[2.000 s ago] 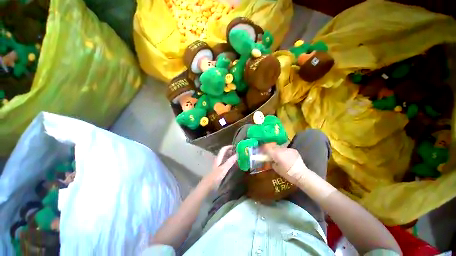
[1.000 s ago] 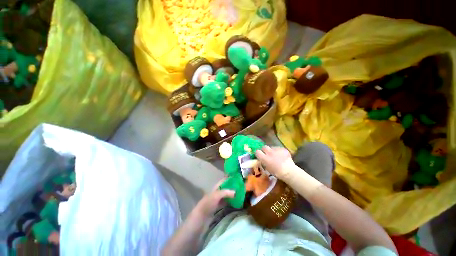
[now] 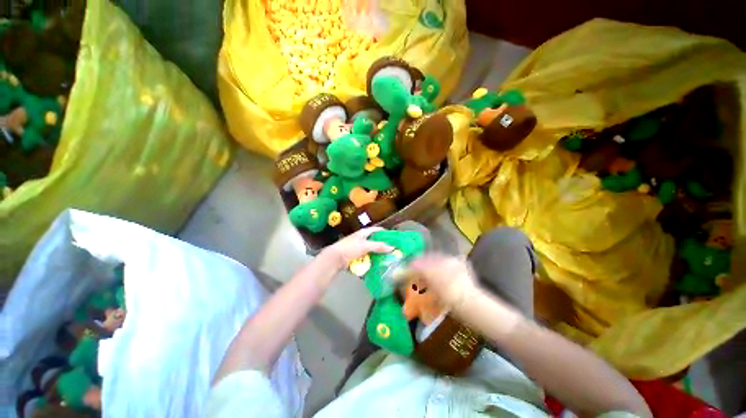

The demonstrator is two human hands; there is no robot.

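Observation:
A potted-plant plush toy [image 3: 386, 326] lies tilted over my lap, green leaves up and to the left, orange face in the middle, brown pot [image 3: 450, 344] with gold lettering at the lower right. My left hand [image 3: 357, 246] holds the top leaves beside a small yellow flower. My right hand [image 3: 446, 282] is blurred, over the leaves just above the face. A pale, greyish blurred part of the small hand tool [image 3: 398, 272] shows at its fingertips; its head cannot be made out.
An open carton [image 3: 425, 204] heaped with plush toys stands ahead of my knees. A white sack [image 3: 192, 318] is at left, a yellow-green sack [image 3: 155, 122] upper left, a yellow sack of small parts [image 3: 245, 73] at top, a large yellow sack [image 3: 572, 220] at right, a red bag [image 3: 667, 400] low right.
My left hand has moved up from the lower leaf to the top leaves. My right hand has moved down a little, towards the face. The toy stays tilted on my lap.

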